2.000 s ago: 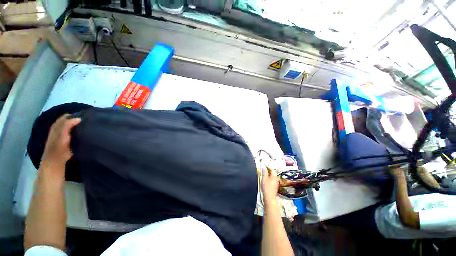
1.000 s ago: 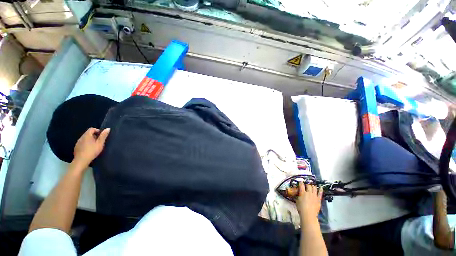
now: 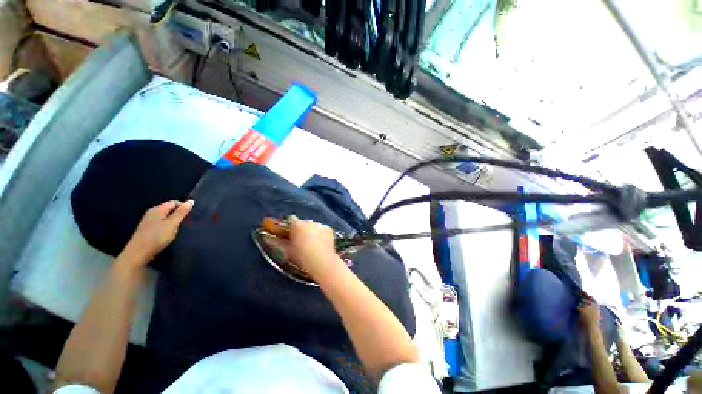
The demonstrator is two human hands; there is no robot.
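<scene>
The dark garment (image 3: 231, 285) lies draped over the black pressing buck (image 3: 127, 196), whose rounded left end sticks out bare. My left hand (image 3: 159, 231) pinches the garment's left edge between thumb and fingers, beside the buck's end. My right hand (image 3: 312, 245) grips the orange-brown handle of the steam iron (image 3: 269, 250), which sits on the middle of the garment. The hand and forearm hide part of the iron. A narrow fold of dark cloth, perhaps a sleeve (image 3: 331, 192), lies behind the main body.
Steam hoses (image 3: 493, 198) run from the iron to the right. The blue swing arm (image 3: 277, 119) stands behind the garment on the white table (image 3: 58, 258). Pale cloth (image 3: 431, 308) lies at the table's right end. Another person's hands (image 3: 591, 319) work at the right station.
My right hand has brought the iron left from the pale cloth onto the garment, and the hoses now stretch above the table. My left hand still holds the garment edge. The camera view has tilted.
</scene>
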